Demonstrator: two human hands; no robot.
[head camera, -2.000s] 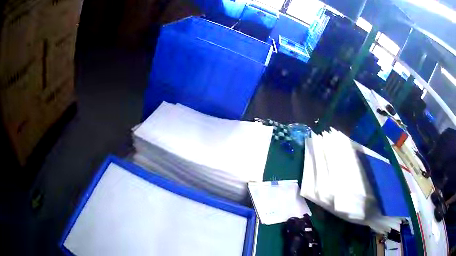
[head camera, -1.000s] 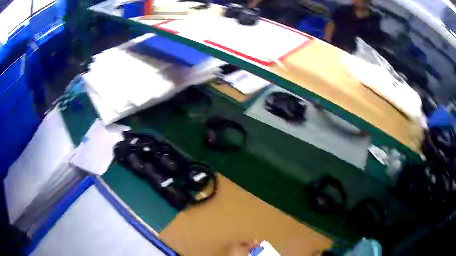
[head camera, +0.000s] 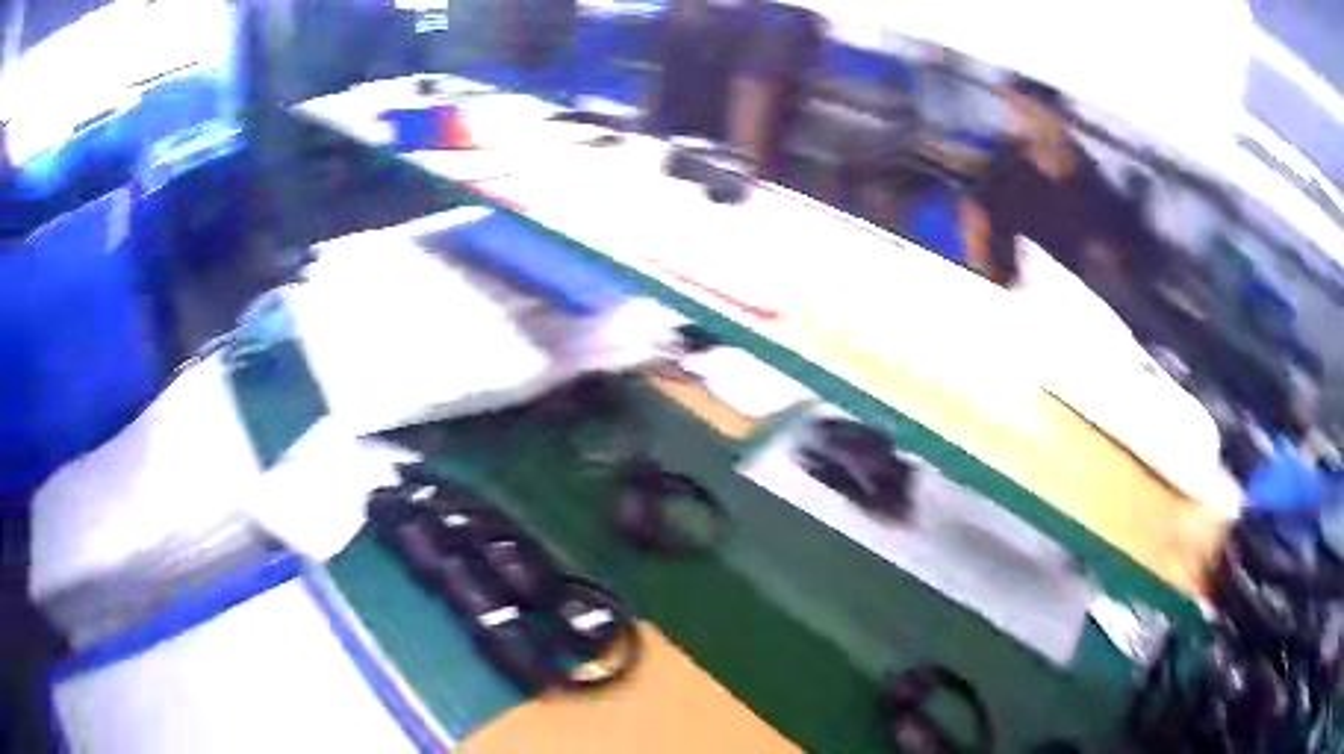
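Observation:
A row of black over-ear headphones (head camera: 494, 582) with small white stickers lies on the green bench, its near end at the edge of the tan cardboard sheet (head camera: 649, 707). Single headphones lie on the dark green belt, one near the middle (head camera: 666, 508) and one at the bottom (head camera: 939, 719). Another black headphone (head camera: 855, 464) lies on a pale sheet on the belt. Neither my left hand nor my right hand is in view. The picture is blurred.
A blue bin (head camera: 361, 648) with white liner stands at the lower left, beside stacked white sheets (head camera: 148, 501). More white sheets (head camera: 428, 332) lie behind the row. An overhead shelf (head camera: 884, 317) crosses the view. People (head camera: 1054, 177) are beyond it. Headphones crowd the right edge.
The view has swung from the bins at left to the bench and belt, then tilted up. The hand and small blue-and-white thing at the bottom edge a second ago are out of view.

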